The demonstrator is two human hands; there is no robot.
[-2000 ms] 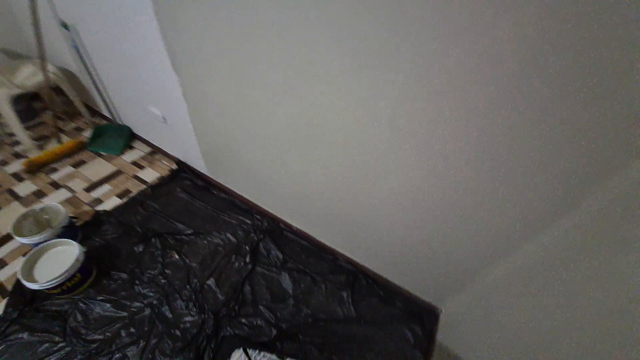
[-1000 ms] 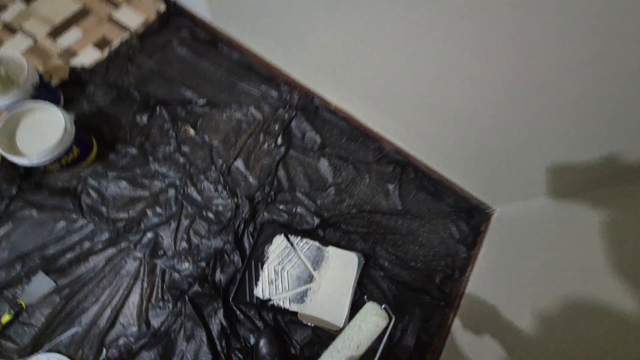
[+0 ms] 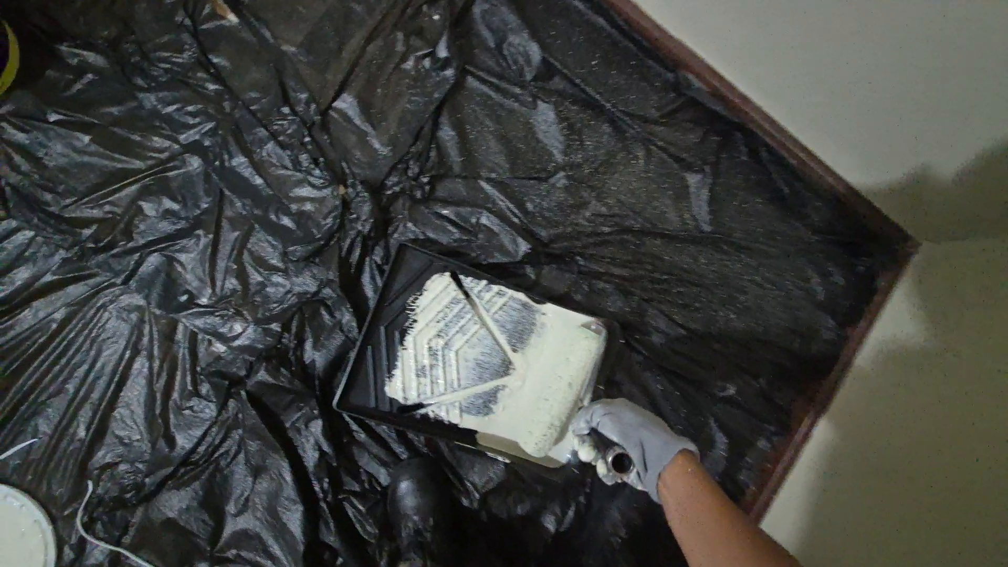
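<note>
My right hand [image 3: 630,441], in a grey glove, comes in from the lower right and is closed around the handle of a paint roller [image 3: 563,386]. The roller's cover lies in the deep end of a black paint tray [image 3: 366,370], coated in pale paint. Wet paint [image 3: 425,346] covers much of the tray's ribbed slope, in a patchy layer. The tray rests on black plastic sheeting [image 3: 197,276]. My left hand is out of view.
A dark shoe [image 3: 421,504] stands just below the tray. A round white lid or bucket [image 3: 24,528] and a thin white strip [image 3: 110,543] are at the lower left. Brown baseboard [image 3: 756,118] meets in a corner at the right, below pale walls [image 3: 866,71].
The view has swung down from the wall to the tray. My right hand has come into view, holding the roller, whose cover now lies in the tray's paint; earlier it was at the tray's lower right.
</note>
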